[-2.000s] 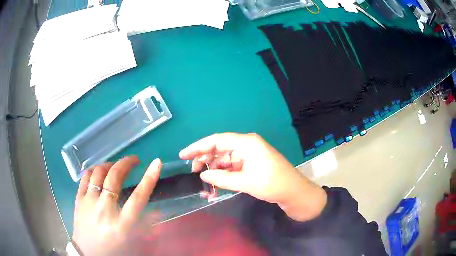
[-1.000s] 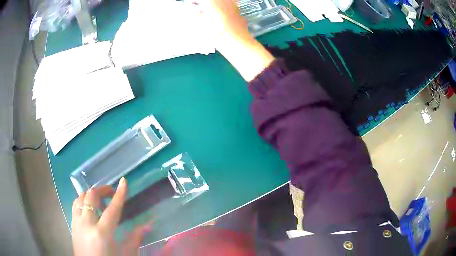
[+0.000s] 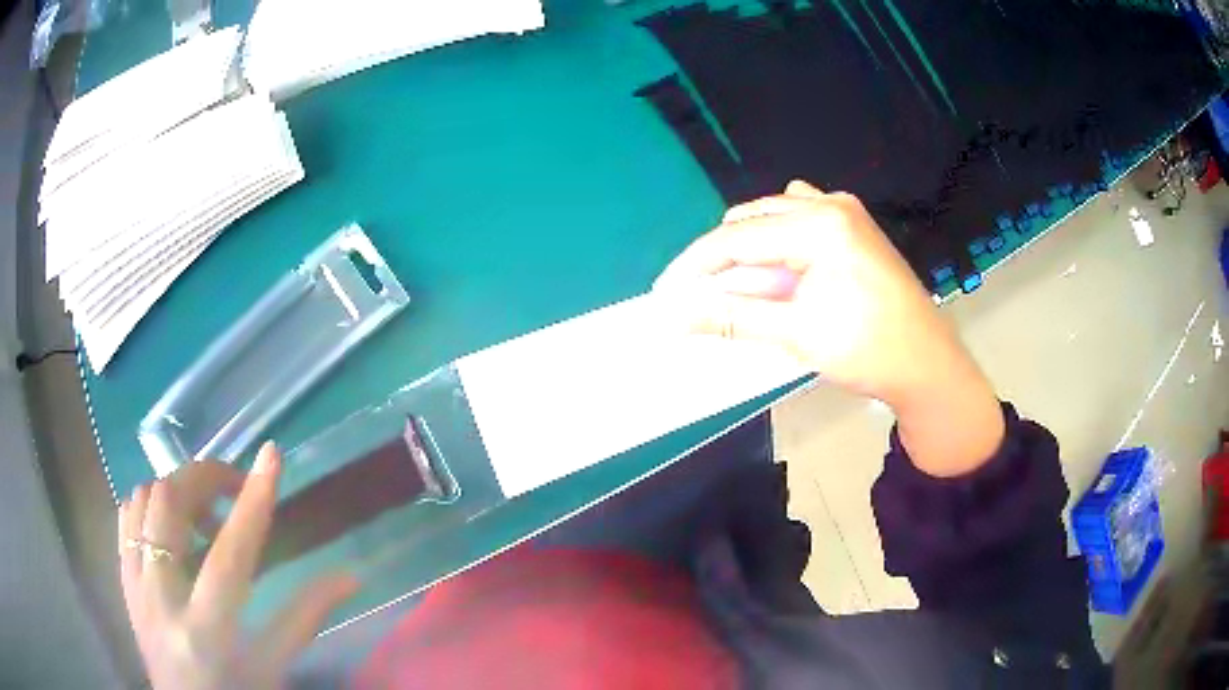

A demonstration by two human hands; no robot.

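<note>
A white insert card [image 3: 580, 391] lies low over the green table, its left end at the hang-hole end of a clear inner tray [image 3: 465, 465]. My right hand [image 3: 809, 290] grips the card's right end. A dark strip [image 3: 357, 485] lies in the tray. My left hand [image 3: 202, 559] is at the tray's left end, fingers on it, partly blurred; its exact hold is hard to see. A clear blister pack [image 3: 276, 357] lies tilted just beyond, empty.
Fanned white cards [image 3: 169, 202] lie at the left, with another stack [image 3: 391, 34] at the top. A large mass of black strips [image 3: 836, 121] with blue tabs [image 3: 991, 249] covers the right side. A blue basket [image 3: 1119, 532] stands on the floor at the right.
My right hand has come back from the card stack at the top with a white card, now at the tray's right end. My left hand stays at the tray.
</note>
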